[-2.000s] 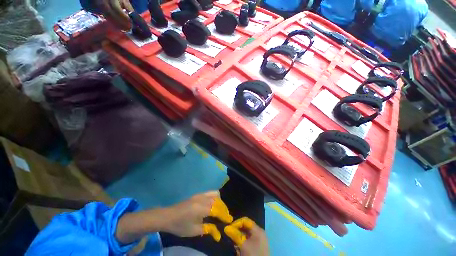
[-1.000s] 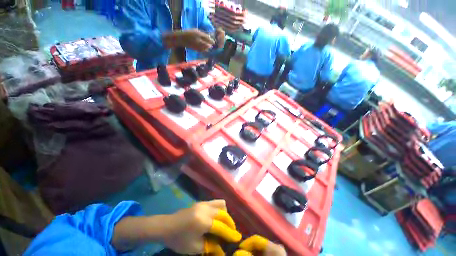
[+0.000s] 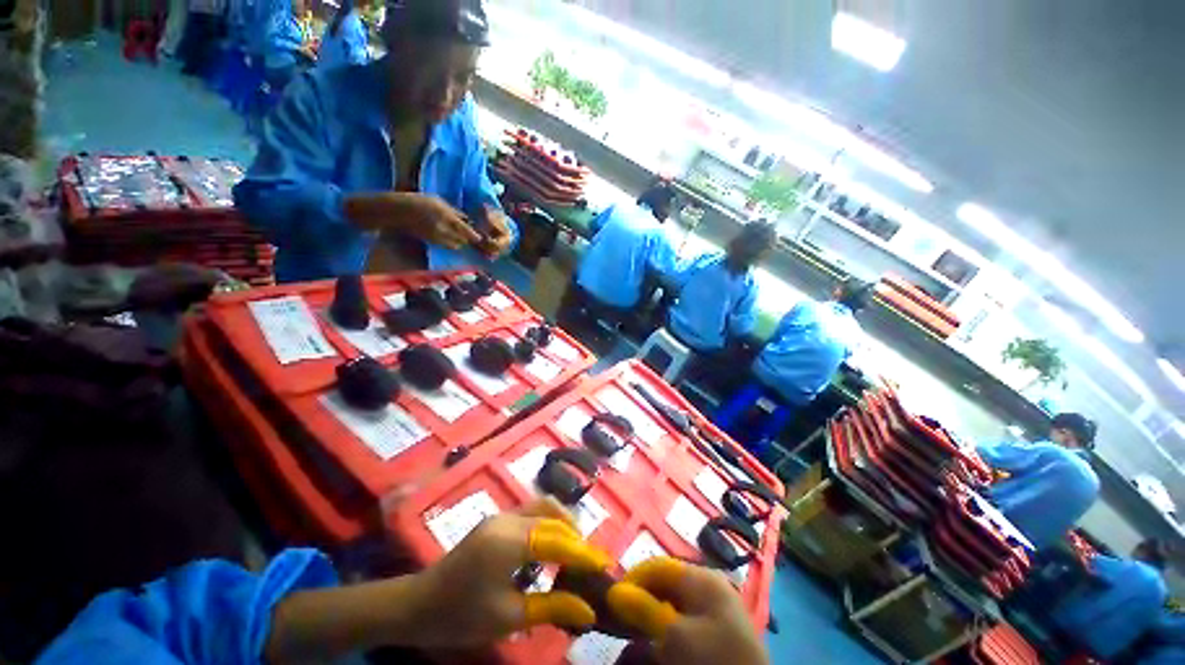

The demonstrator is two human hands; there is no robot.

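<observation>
My left hand (image 3: 487, 591) comes in from the lower left, with yellow finger cots on finger and thumb. My right hand (image 3: 695, 617) is at the bottom, also with yellow cots. Between their fingertips both hold a dark watch (image 3: 587, 595), mostly hidden by the fingers. The hands are in front of the near red tray (image 3: 422, 526) and hide part of it. Closed black watches (image 3: 568, 476) stand in its compartments, and one long open watch (image 3: 669, 409) lies along its far side.
A second red tray stack (image 3: 247, 377) with black watches and white slips stands at the left. A coworker in a blue smock (image 3: 312, 163) stands behind it. More workers sit at benches farther back. Red trays (image 3: 897, 468) are stacked at the right. Dark cloth (image 3: 91, 455) lies at the left.
The view has tilted up, so more of the hall shows. My hands have risen from over the dark lap area to in front of the near tray, with the watch between them.
</observation>
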